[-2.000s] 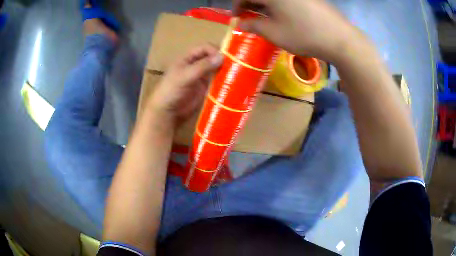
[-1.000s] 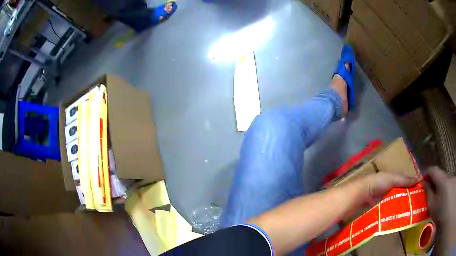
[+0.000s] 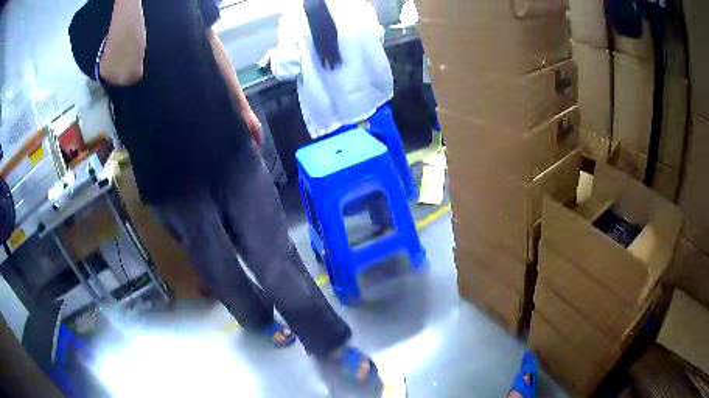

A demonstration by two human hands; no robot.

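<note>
Neither of my hands is in the picture, and the red label sheet, the small carton and the tape are out of view too. Nearest in front of me are a blue slipper on a foot (image 3: 526, 376) at the bottom edge and an open carton (image 3: 595, 268) with dark contents at the right. The open carton stands beside a tall stack of brown cartons (image 3: 490, 155).
A person in a black shirt (image 3: 175, 101) stands at the left. A blue plastic stool (image 3: 342, 153) stands behind, near a person in white (image 3: 342, 70) at a bench. A metal-legged table (image 3: 74, 198) is at the far left. Flat cardboard (image 3: 690, 330) lies lower right.
The view has swung up and away from my lap and the floor. My hands, the red label sheet, the tape roll and the carton have left the picture; the standing person and blue stool have appeared.
</note>
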